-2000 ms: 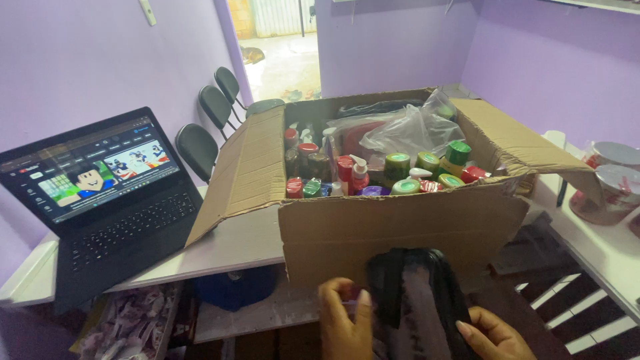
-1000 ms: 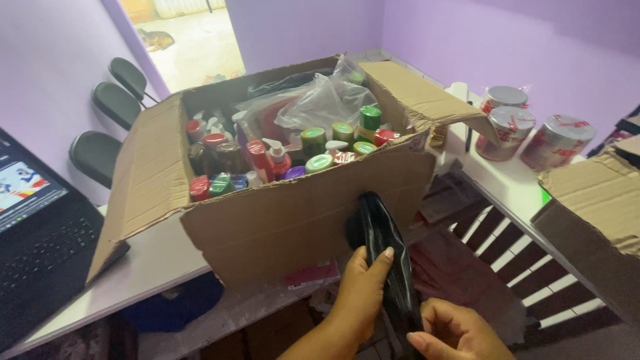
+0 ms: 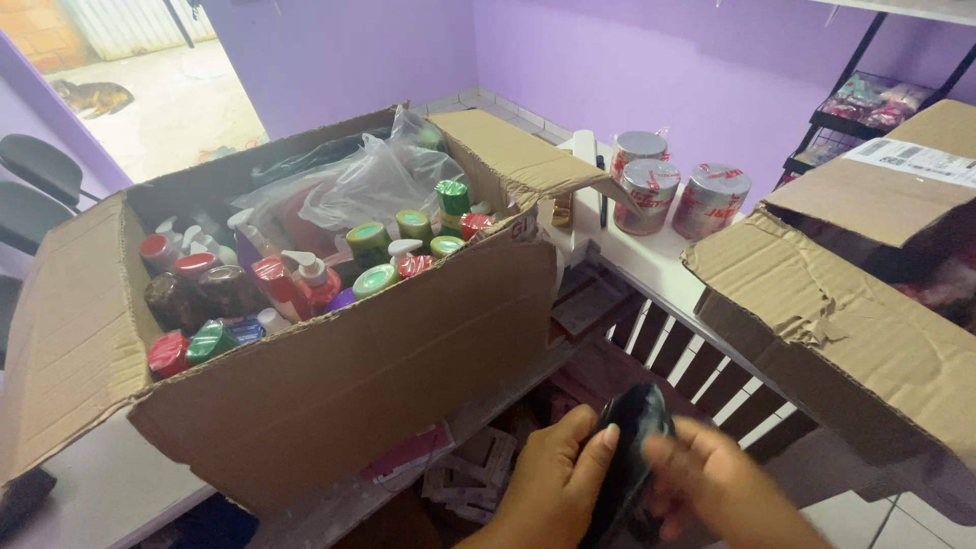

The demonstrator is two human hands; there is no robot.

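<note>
My left hand [image 3: 560,476] grips the left side of a black, shiny item [image 3: 627,457], perhaps a pouch or folded plastic; its kind is not certain. My right hand [image 3: 709,476], blurred, is at its right side with the fingers curled; whether they grip it cannot be told. Beyond my hands, to the left, an open cardboard box [image 3: 358,389] holds pump bottles [image 3: 314,278], jars with green lids [image 3: 369,242], red-capped bottles and a clear plastic bag [image 3: 366,179].
Several silver-lidded containers in printed wrap [image 3: 713,200] stand on a white table [image 3: 663,255]. At the right is a second open cardboard box [image 3: 839,320]. A black wire rack [image 3: 869,114] stands behind it. Black chairs [image 3: 42,164] are at the left, and a dog [image 3: 95,97] lies beyond the doorway.
The view has swung right; the laptop has left it and the second box has come in. The black item, spread wide between both hands two seconds ago, is now narrower.
</note>
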